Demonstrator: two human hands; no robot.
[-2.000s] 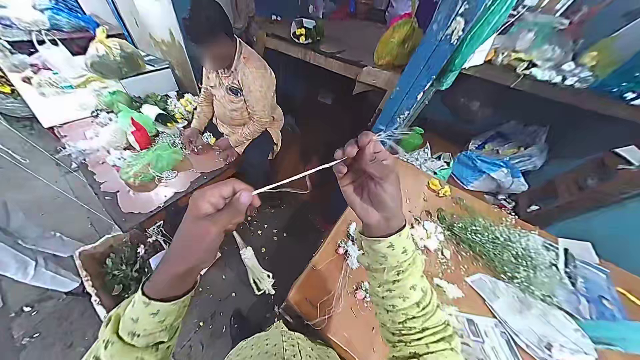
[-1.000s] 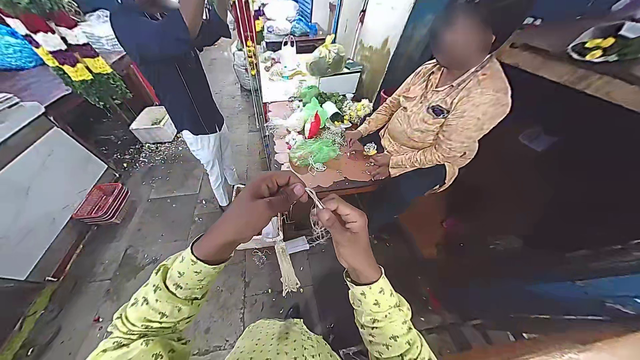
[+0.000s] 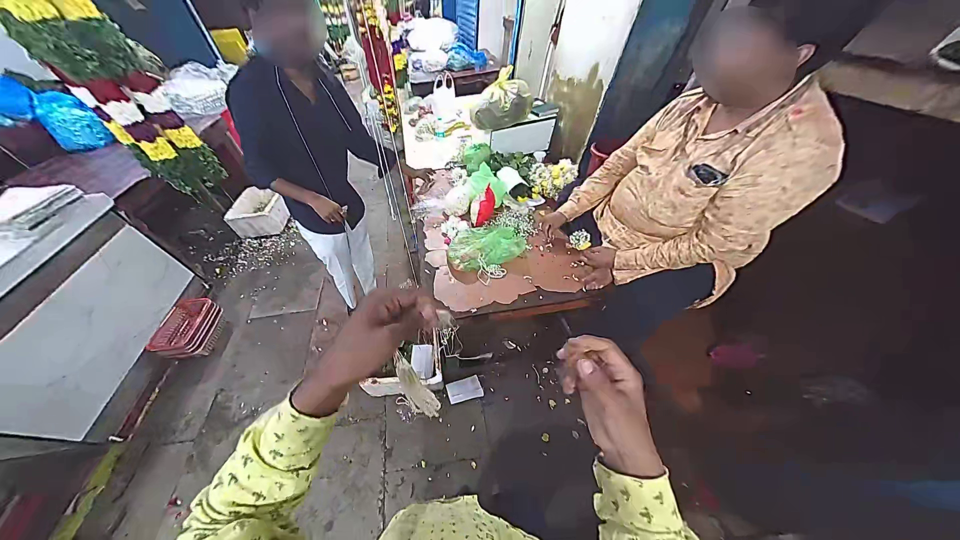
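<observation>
My left hand [image 3: 375,341] is raised at the centre, its fingers pinched on pale threads [image 3: 448,324]. A bundle of cream string [image 3: 417,386] hangs just below and to the right of it. To the right, my right hand [image 3: 606,394] is raised with thumb and fingertips together; whether a thin thread lies between them cannot be told. The two hands are apart. Beyond them is a table [image 3: 551,262] with white flowers, a green plastic bag [image 3: 487,247] and a red item [image 3: 484,206].
A person in a patterned shirt [image 3: 727,165] works at the table's right. Another in a dark shirt [image 3: 300,142] stands left, beside hanging strings. Red baskets [image 3: 184,328], a white foam box [image 3: 256,212] and garlands [image 3: 154,127] are at left. A foam tray [image 3: 379,386] lies below.
My hands have moved apart from where they met at the strands one second ago. The standing person's raised arm has come down. The view has swung left from the orange table.
</observation>
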